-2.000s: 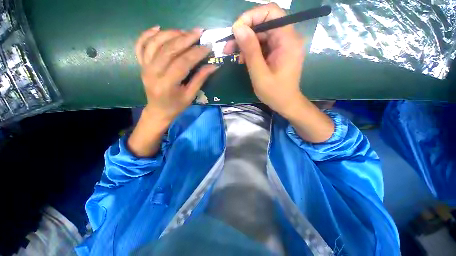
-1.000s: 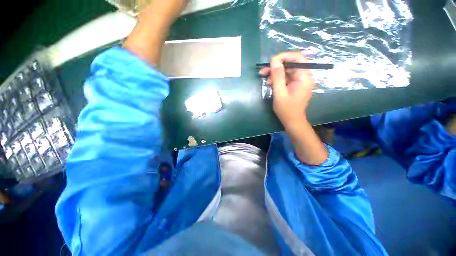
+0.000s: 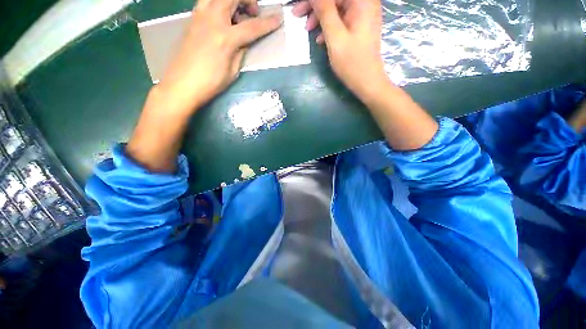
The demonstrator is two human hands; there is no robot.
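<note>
The adhesive sheet (image 3: 273, 54), grey-beige with a white right end, lies flat on the green mat near the top edge. My left hand (image 3: 225, 45) rests on it, fingers bent near the white end. My right hand (image 3: 350, 42) is at the sheet's right end, its fingertips close to the left ones and partly cut off by the top edge. The tweezers cannot be made out; whether either hand grips something is hidden. The small electronic module (image 3: 257, 113), shiny white-silver, lies flat on the mat below the sheet, untouched.
A clear blister tray (image 3: 35, 186) with modules is at the left. A crinkled clear plastic film (image 3: 450, 42) lies at the right. Peeled scraps (image 3: 246, 171) sit by the front bench edge. A long pale strip (image 3: 58, 35) is at the far left. Another person's blue sleeve (image 3: 552, 154) shows at right.
My left hand has come back from the far side onto the sheet. My right hand has moved up and left to the sheet's white end. The tweezers seen earlier are no longer visible.
</note>
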